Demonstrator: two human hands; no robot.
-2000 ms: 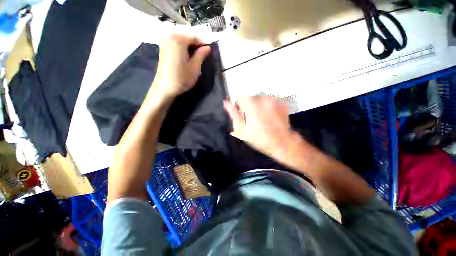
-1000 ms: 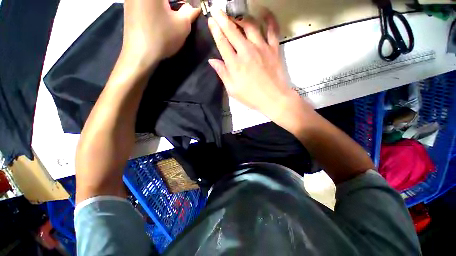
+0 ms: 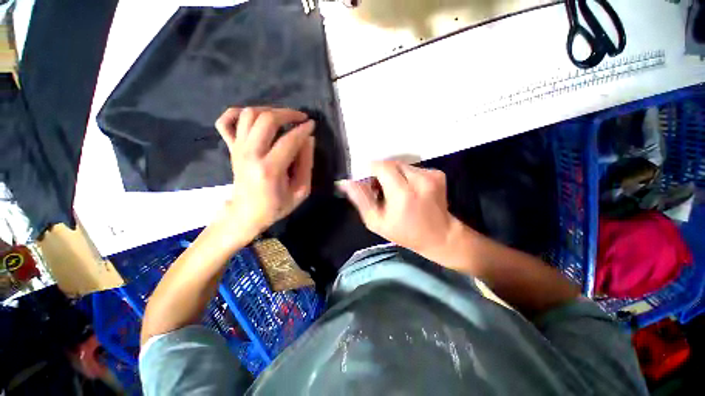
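Note:
A black fabric panel [image 3: 224, 69] lies on the white table, its right edge running down from the needle area to the table's front edge and over it. My left hand [image 3: 270, 158] is on the panel, fingers curled and pinching the cloth near its right edge. My right hand [image 3: 402, 197] is at the table's front edge, thumb and fingers pinched at the lower end of the cloth's edge. The fingertips hide how much cloth each holds. Only a small metal part of the sewing machine [image 3: 310, 6] shows at the top edge.
Black-handled scissors [image 3: 595, 35] lie at the upper right, above a printed ruler [image 3: 576, 81]. A black fabric stack [image 3: 58, 100] lies at left with brown cardboard [image 3: 77, 259] below. Blue baskets [image 3: 591, 193] are below the table on both sides, with red cloth [image 3: 643, 255] in the right one.
Both hands have come down from the needle area toward the table's front edge. My right hand, spread flat by the needle before, is now curled at the cloth's lower edge.

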